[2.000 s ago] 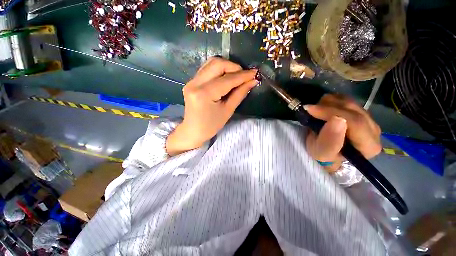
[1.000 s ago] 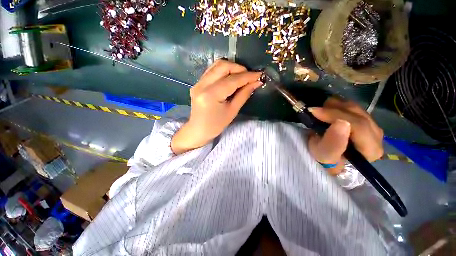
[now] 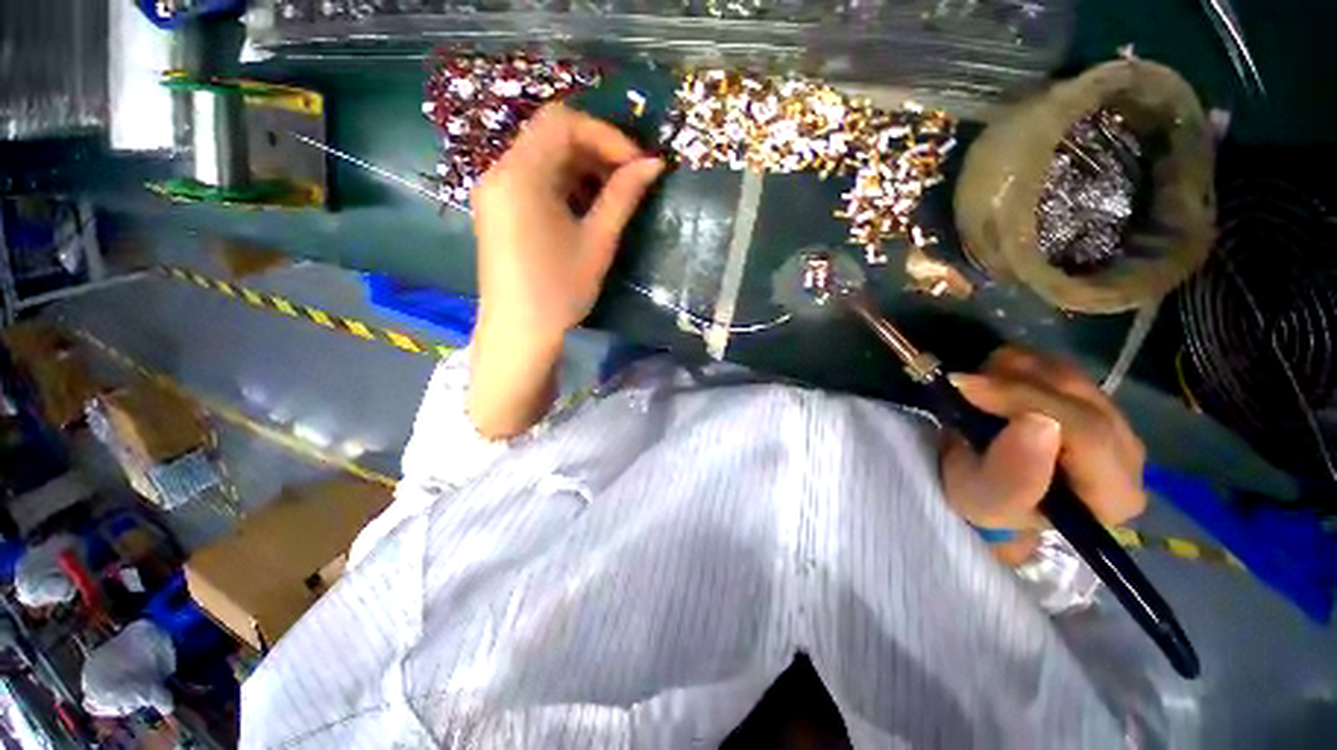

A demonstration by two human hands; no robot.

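Note:
My right hand (image 3: 1048, 440) holds the black soldering iron (image 3: 985, 425) like a pen. Its tip is at a small round shiny spot (image 3: 799, 281) on the green mat, where a tiny bright part (image 3: 818, 273) lies. My left hand (image 3: 535, 264) is raised between the dark-red pile (image 3: 506, 106) and the gold-and-white pile (image 3: 763, 125). Its thumb and forefinger meet; a tiny dark-red speck shows at the tips, too small to tell if it is a held part. Thin solder wire (image 3: 359, 161) runs from the spool (image 3: 217, 135), passes behind my left hand and curves near the round spot.
A round tan tub (image 3: 1004, 183) with metal shavings stands right of the gold pile. A black spiral grille (image 3: 1261, 322) is at the far right. A clear plastic tray (image 3: 660, 41) lies behind the piles. A light strip (image 3: 736, 249) lies on the mat. Cardboard boxes (image 3: 286, 564) stand on the floor.
My left hand has moved left and up, away from the iron tip. The iron stays in my right hand. The view has shifted, showing more of the bench's back.

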